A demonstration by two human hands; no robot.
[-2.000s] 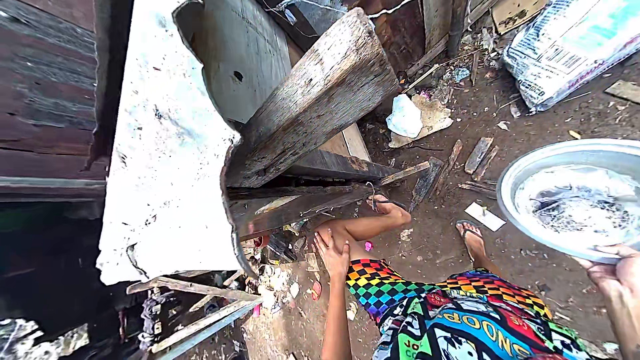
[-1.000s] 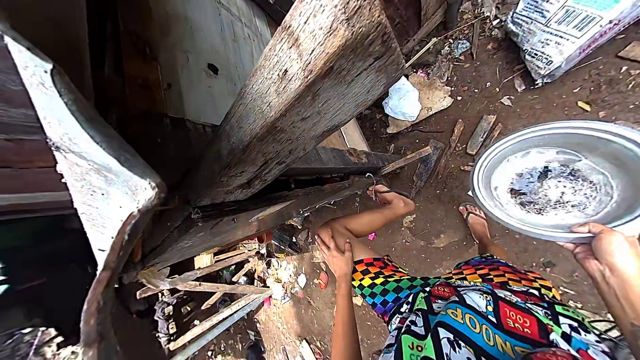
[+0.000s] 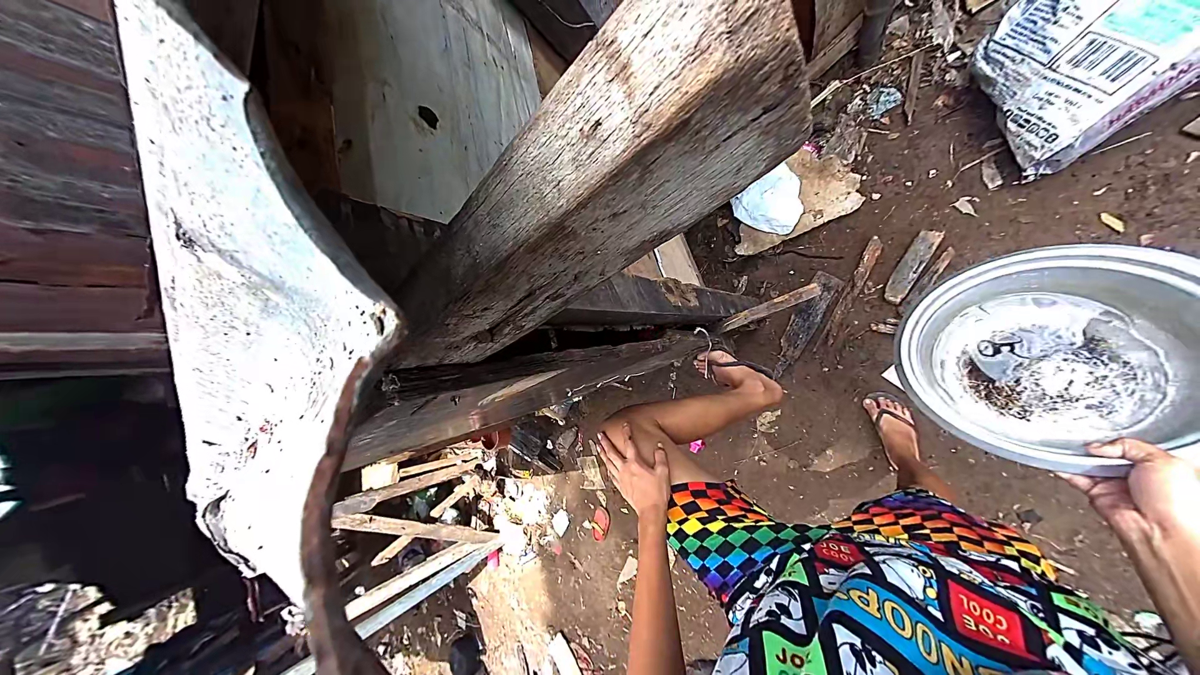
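Observation:
My right hand point(image 3: 1130, 483) grips the near rim of a round metal basin point(image 3: 1050, 361) at the right, thumb on top of the rim. Wet-looking water or residue with dark and pale bits lies in the basin's bottom. My left hand point(image 3: 637, 469) rests on my left knee, fingers spread, holding nothing. That leg is bent, its sandaled foot point(image 3: 720, 367) raised on a weathered wooden plank point(image 3: 525, 394). My other sandaled foot point(image 3: 892, 427) stands on the dirt, left of the basin.
A thick wooden beam point(image 3: 600, 178) juts up near the center. At the left, a ragged-edged whitish sheet point(image 3: 244, 272) hangs close. Wood scraps point(image 3: 914, 265), a white plastic bag point(image 3: 771, 200) on cardboard and a printed sack point(image 3: 1078, 84) lie on the ground. Thin slats point(image 3: 422, 530) cross lower left.
The basin is lower in view than one second ago, with my right hand still on its rim. My left hand stays on my knee. The view has shifted somewhat.

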